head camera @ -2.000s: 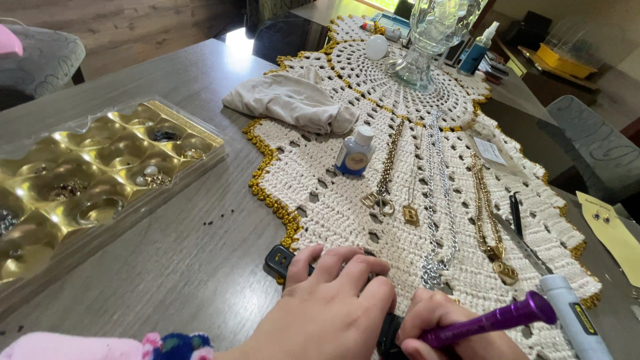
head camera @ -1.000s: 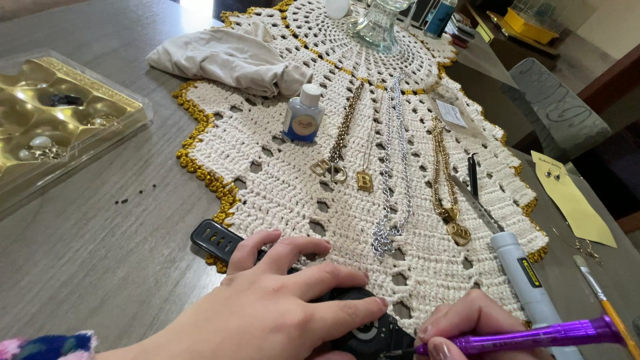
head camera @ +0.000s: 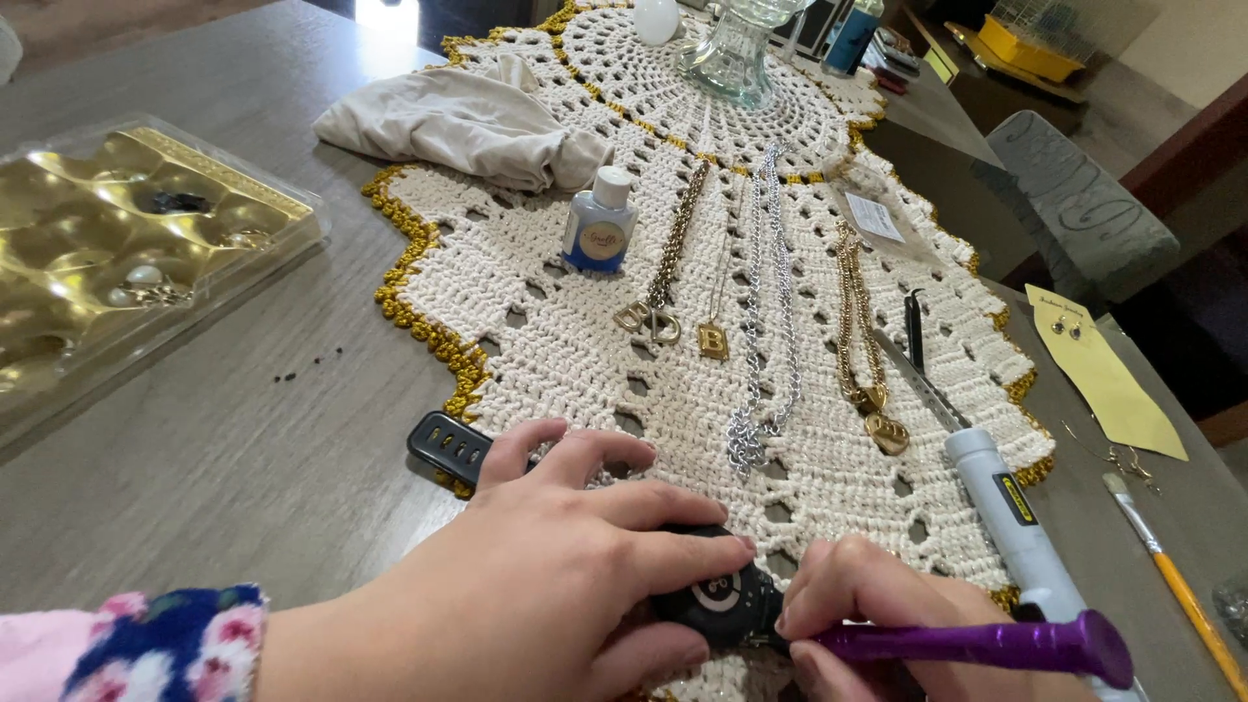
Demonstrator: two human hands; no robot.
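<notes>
A black smartwatch (head camera: 720,593) lies on the crocheted runner at bottom centre, its perforated strap (head camera: 447,447) reaching up to the left. My left hand (head camera: 575,556) rests over the watch and strap, with fingers pressing on them. At the watch's right side, my right hand (head camera: 868,595) pinches a purple metallic-handled tool (head camera: 1004,645); its tip is hidden by fingers and watch. Gold chains with letter pendants (head camera: 714,341), a silver chain (head camera: 749,429) and a gold chain with a round pendant (head camera: 885,434) lie just beyond my hands.
A blue bottle (head camera: 599,222) and a cloth (head camera: 458,122) sit behind. A gold tray (head camera: 146,244) of small parts is at left. To the right are black tweezers (head camera: 914,330), a grey-handled saw-like tool (head camera: 1014,517), a brush (head camera: 1180,585) and yellow card (head camera: 1107,375).
The purple tool's handle now lies lower and flatter than two seconds ago, when it pointed up to the right. My left hand stays on the watch. The view has shifted somewhat.
</notes>
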